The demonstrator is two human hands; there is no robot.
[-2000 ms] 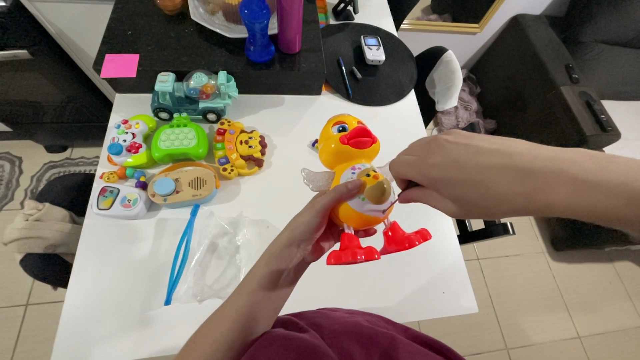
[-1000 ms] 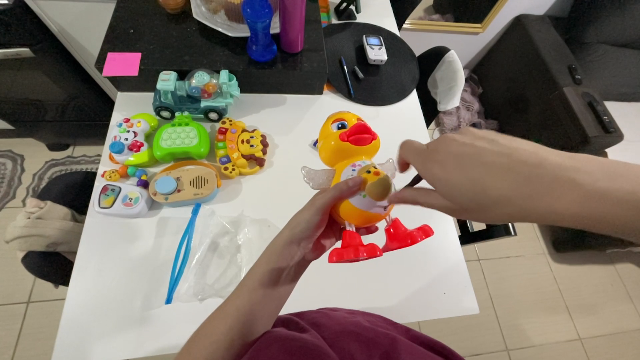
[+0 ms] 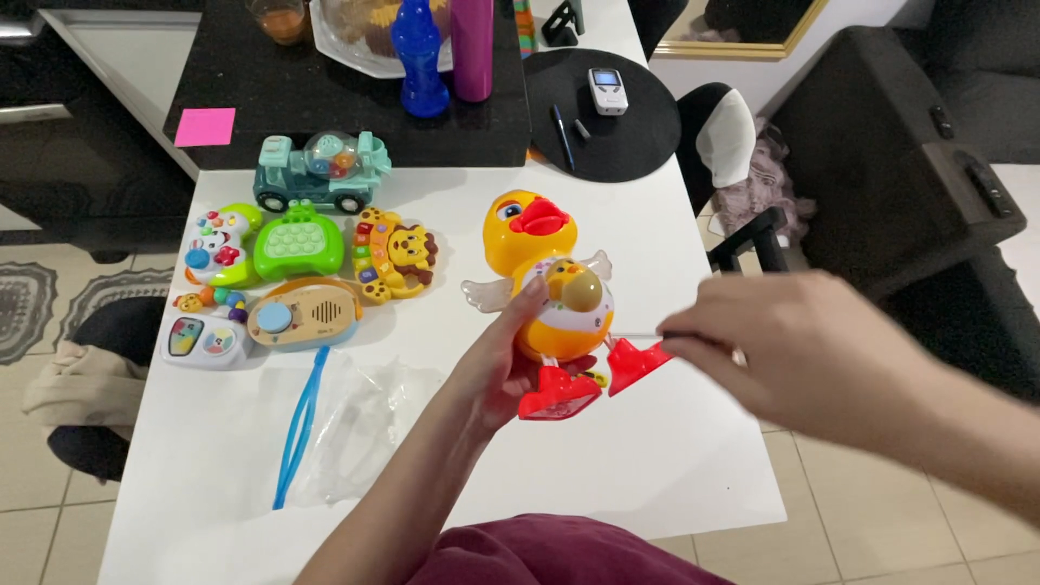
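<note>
A yellow plastic duck toy (image 3: 561, 329) with a red beak, clear wings and red feet lies tilted back over the white table. My left hand (image 3: 508, 357) grips its body from the left, thumb on the belly beside a small chick figure, other fingers partly hidden beneath. To the right of the duck, my right hand (image 3: 751, 341), somewhat blurred, pinches the dark end of a thin tool. The tool's slim metal shaft (image 3: 638, 335) points left at the duck's lower side, just above one red foot. Whether its tip touches the duck cannot be told.
Toys stand at the left: a teal mixer truck (image 3: 321, 179), a green pop-it toy (image 3: 299, 244), a lion piano toy (image 3: 396, 253) and a wooden-look radio toy (image 3: 305, 315). A clear plastic bag (image 3: 366, 431) with a blue strip lies nearer. A black round mat (image 3: 642, 146) holds a pen.
My right hand has moved away from the duck's belly, right and toward me. The thin metal shaft now shows between it and the duck. My left hand still holds the duck.
</note>
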